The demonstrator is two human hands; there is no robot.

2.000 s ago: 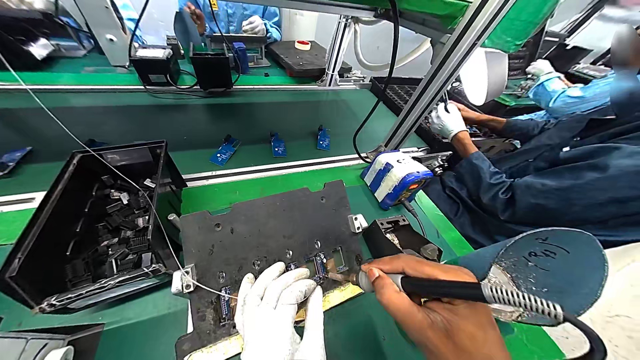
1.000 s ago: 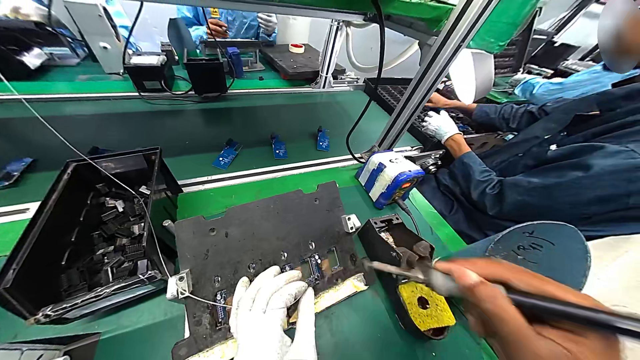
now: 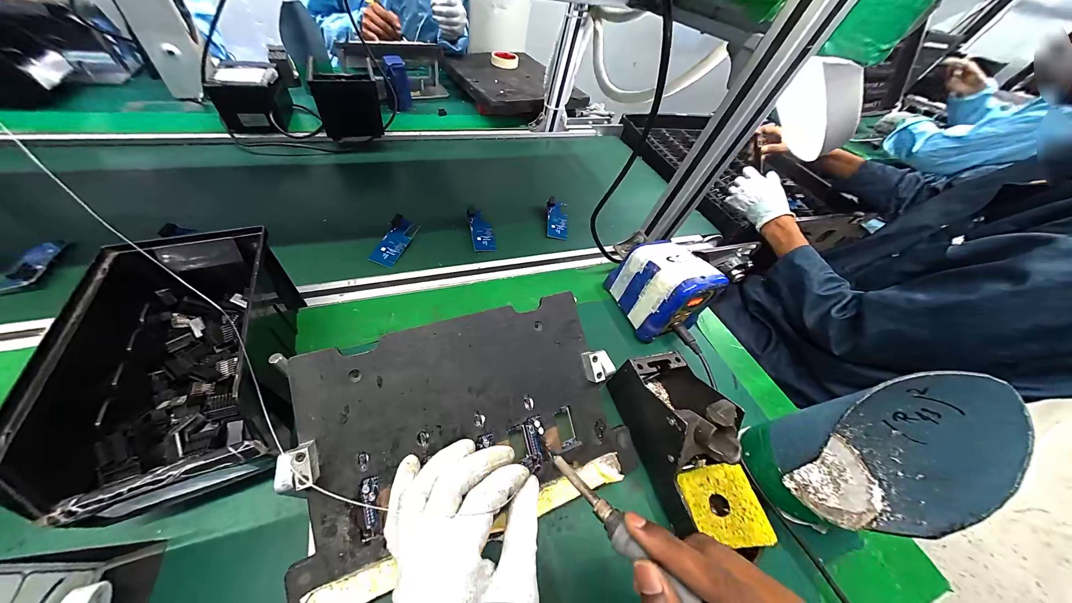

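Note:
My gloved left hand (image 3: pixel 469 519) lies over the lower part of a black fixture plate (image 3: pixel 444 360), and a thin solder wire (image 3: pixel 335 496) runs under or between its fingers. Bare, my right hand (image 3: pixel 695 557) grips a soldering iron (image 3: pixel 615 523) by its handle. The iron's tip touches or hovers just by a small circuit board (image 3: pixel 533 440) set in an opening of the plate. Another board (image 3: pixel 369 507) sits in the plate left of my glove. Yellowish tape (image 3: pixel 352 579) runs along the plate's lower edge.
A black bin (image 3: pixel 280 310) of connectors stands left. Right of the plate are an iron stand with yellow sponge (image 3: pixel 727 502), a blue soldering station (image 3: pixel 666 289) and a cut-open container (image 3: pixel 938 452). Blue boards (image 3: pixel 481 230) lie on the belt beyond. A co-worker's gloved hand (image 3: pixel 760 197) is at right.
The soldering iron has gone from the plate to beside the stand and back to the board. My left hand has stayed on the plate. The co-worker's hands have shifted slightly.

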